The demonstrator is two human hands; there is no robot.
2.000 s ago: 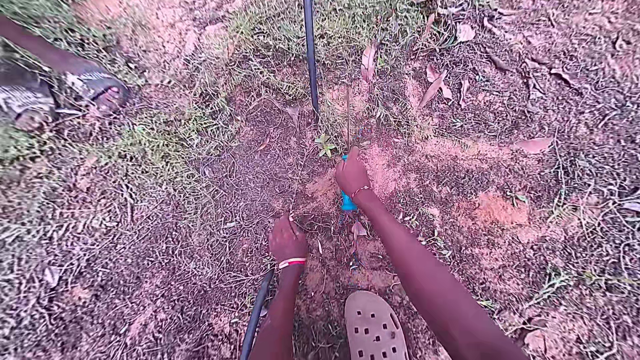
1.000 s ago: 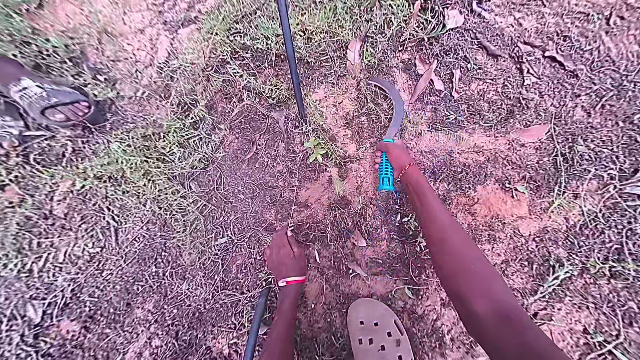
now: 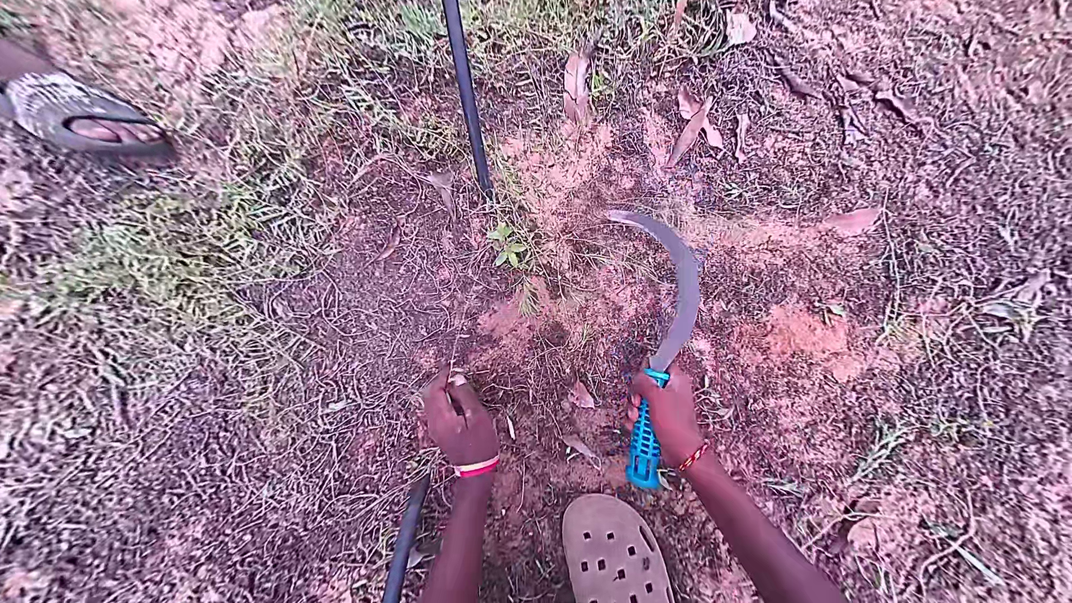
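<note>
My right hand (image 3: 670, 410) grips the turquoise plastic handle of a sickle (image 3: 687, 293); its curved metal blade points up and bends to the left over the soil. Low on the left, my left hand (image 3: 461, 419) is at the ground among dry stems, fingers curled together. Something thin may be between its fingertips, but I cannot tell. A small green-leaved plant (image 3: 507, 245) grows between the blade and a black pipe (image 3: 471, 100). Another length of black pipe (image 3: 407, 536) lies beside my left forearm.
A tan clog with holes (image 3: 618, 553) is at the bottom centre. Another person's foot in a dark sandal (image 3: 92, 121) stands at the upper left. Grass, dry stems and fallen leaves (image 3: 692, 130) cover much of the reddish soil.
Two seconds ago my right hand was farther forward, near the small plant; it has moved right and back toward me with the sickle. My left hand has stayed near the same patch of ground.
</note>
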